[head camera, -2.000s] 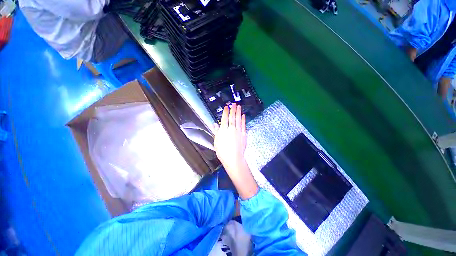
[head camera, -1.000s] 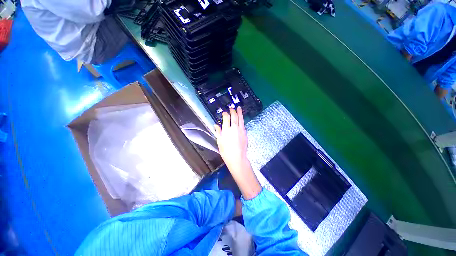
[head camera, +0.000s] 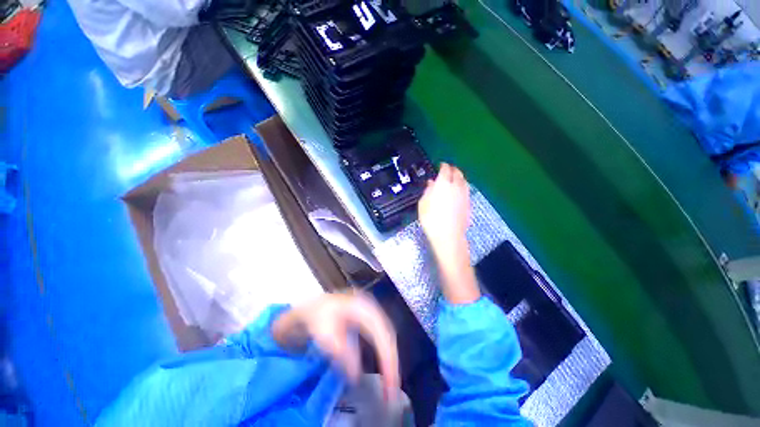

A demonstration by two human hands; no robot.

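Note:
A black bracket frame point(head camera: 387, 177) with silver-white marks lies flat below a tall stack of similar black frames point(head camera: 354, 79). My right hand point(head camera: 446, 204) is at the frame's right corner with its fingers curled. Whether the fingertips grip the edge or a small part is hidden. My left hand point(head camera: 354, 329) is blurred, above my lap, fingers apart, with nothing visible in it. A black slotted panel point(head camera: 546, 338) lies on a silvery textured protective sheet point(head camera: 402, 265), partly covered by my right sleeve.
An open brown carton point(head camera: 162, 279) with translucent white sheets stands left of the green bench point(head camera: 533, 175). Small black parts point(head camera: 546, 21) lie across the bench. A dark panel point(head camera: 612, 409) is at the lower right. A person's white sleeve shows top left, a blue sleeve at right.
My right hand has moved from the frame's lower edge to its right corner, and its fingers have curled. My left hand has come into view. The view has shifted slightly.

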